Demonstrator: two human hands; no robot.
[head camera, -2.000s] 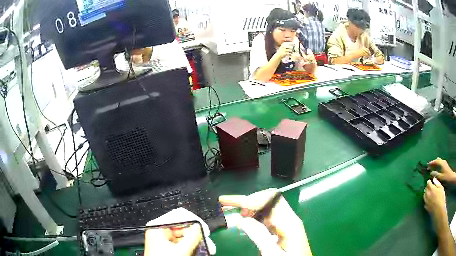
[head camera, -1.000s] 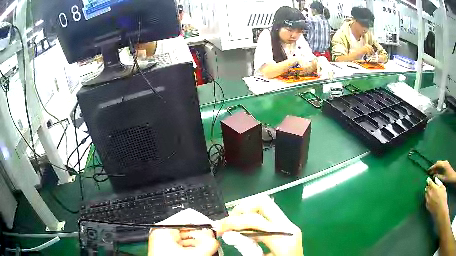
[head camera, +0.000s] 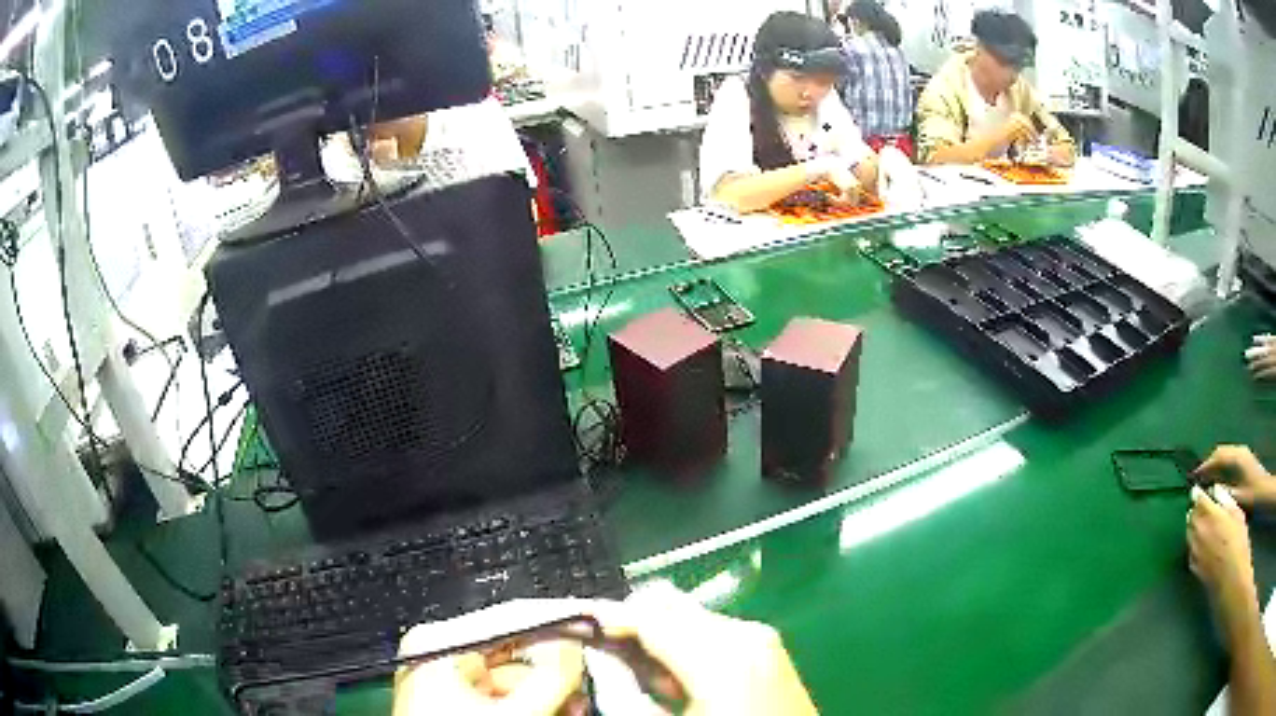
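Note:
A black phone middle frame is held near the bottom edge, tilted so that its thin long edge shows. My left hand holds it from below, fingers curled, with a white cover on part of the hand. My right hand is at the frame's right end, close to the left hand. A dark shape shows between the right hand's fingers; whether it is a tool cannot be told. Both hands are overexposed and cut off by the bottom edge.
A keyboard and computer tower stand beyond the left hand. Two speakers stand ahead. Spare frames lie behind them. A black parts tray is at right. Another person's hands hold a frame at far right; workers sit opposite.
The held frame has turned from face-on to edge-on. The slim dark stick seen in my right hand no longer shows clearly. Frames on the bench behind the speakers have shifted or been added.

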